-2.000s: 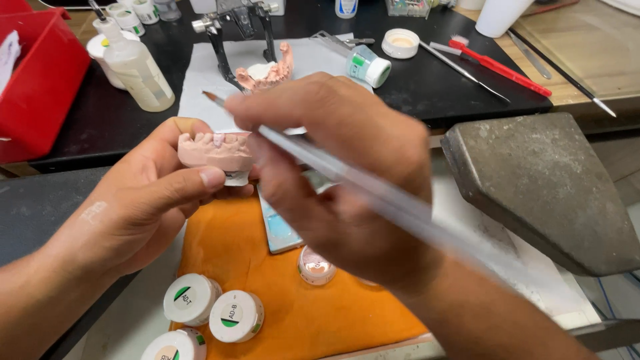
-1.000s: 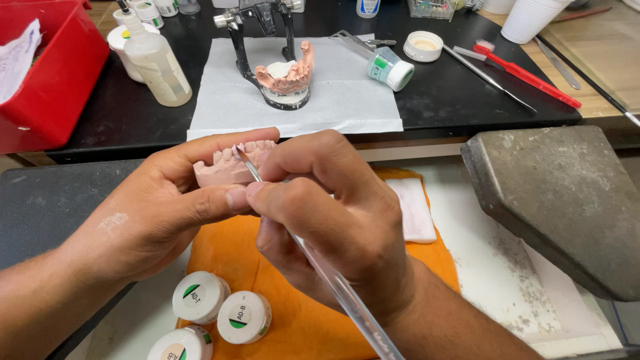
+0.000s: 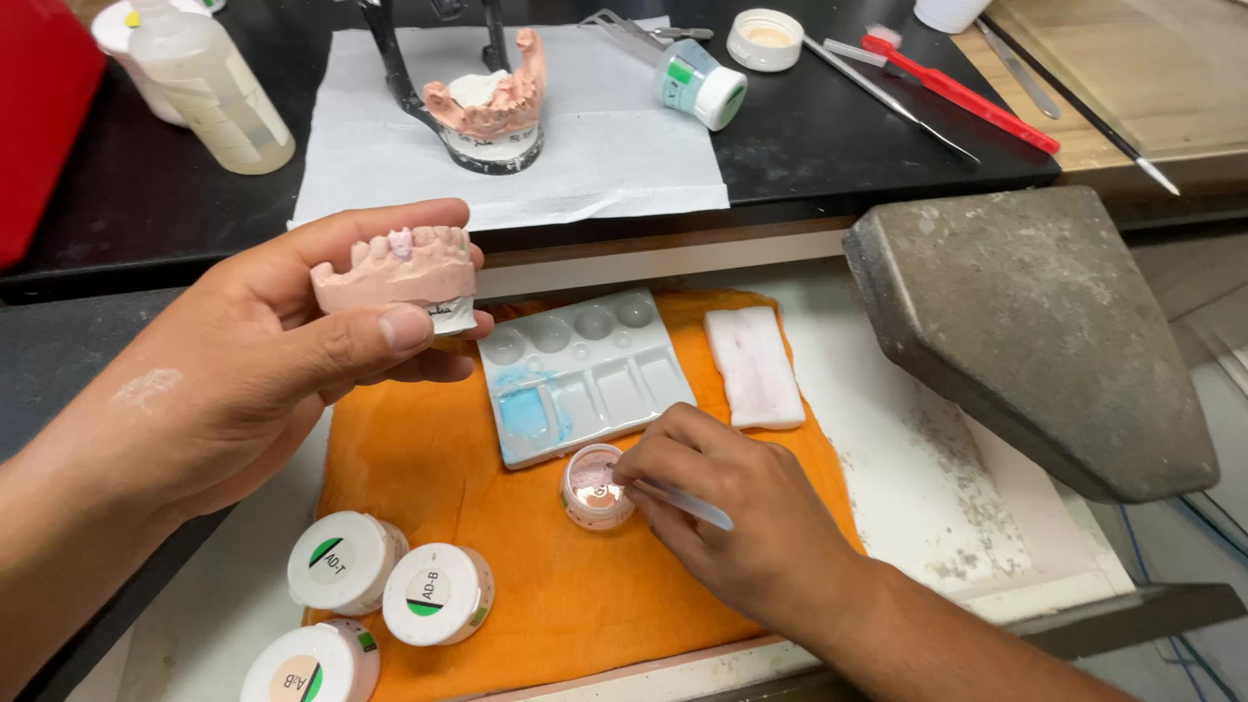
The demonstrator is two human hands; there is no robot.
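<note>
My left hand [image 3: 292, 331] holds a pink and white plaster dental model [image 3: 395, 283] with its teeth upward; one tooth [image 3: 401, 243] is lilac. Between the fingers of my right hand [image 3: 731, 497] is a brush with a clear handle [image 3: 682, 502], its tip hidden at the mouth of a small open jar [image 3: 596, 487] of pinkish material. Behind the jar lies a white ceramic palette [image 3: 585, 380] with blue residue in one well. A white sponge [image 3: 756, 368] rests to its right. Several lidded jars [image 3: 429, 593] stand at the lower left, on or beside the orange cloth [image 3: 604, 604].
A second dental model [image 3: 487, 102] sits in a black articulator on white paper [image 3: 624, 161]. Behind are a tipped jar [image 3: 700, 88], a metal instrument [image 3: 887, 97], a red toothbrush [image 3: 960, 93] and a plastic bottle [image 3: 210, 93]. A grey armrest-like block [image 3: 1033, 331] juts in at right.
My right hand has moved with the brush from the dental model down to the small open jar. The model remains in my left hand, and the palette shows in full.
</note>
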